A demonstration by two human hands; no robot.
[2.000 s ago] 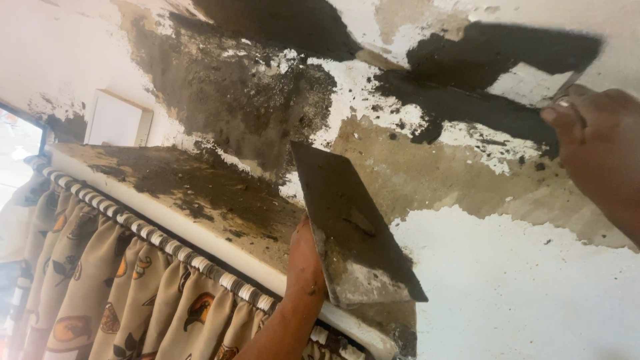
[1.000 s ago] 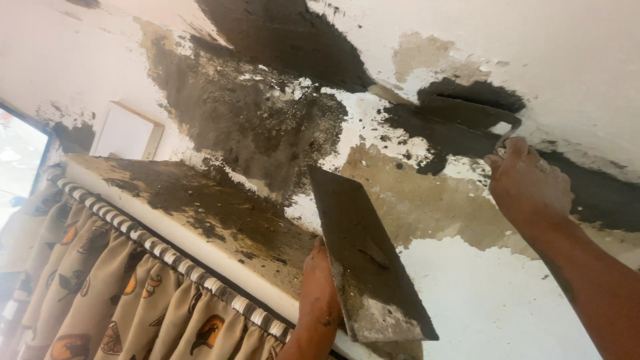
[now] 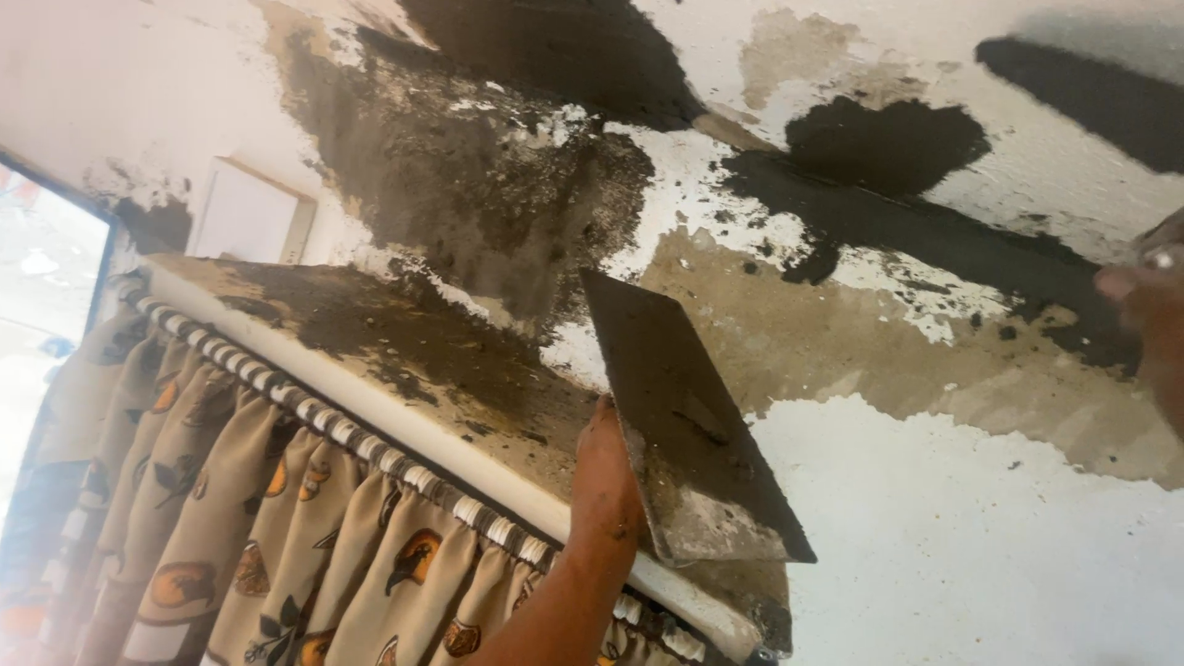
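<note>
My left hand (image 3: 606, 462) grips a flat plasterer's hawk (image 3: 698, 425) from behind and below; the board is tilted, coated with a thin grey layer, and its handle is hidden. At the right edge my right hand (image 3: 1147, 287), blurred and partly cut off, is closed around something whose handle I cannot make out. Above it, a dark blurred trowel blade (image 3: 1091, 97) reaches in from the right edge. Between the hands, dark wet mortar (image 3: 925, 227) lies on the wall in a long band, with a thicker patch (image 3: 883, 143) above it.
A mortar-smeared ledge (image 3: 416, 361) runs below the rough wall patch (image 3: 481, 176). Under it hangs a patterned curtain (image 3: 351, 546) on a rod (image 3: 370, 449). A white box-like fitting (image 3: 250, 213) is on the wall at left, near a bright window (image 3: 46, 277). Bare and white-painted wall surrounds the mortar.
My right hand and the trowel have moved right, off the mortar band, uncovering the dark patch. The left hand still holds the hawk near the ledge.
</note>
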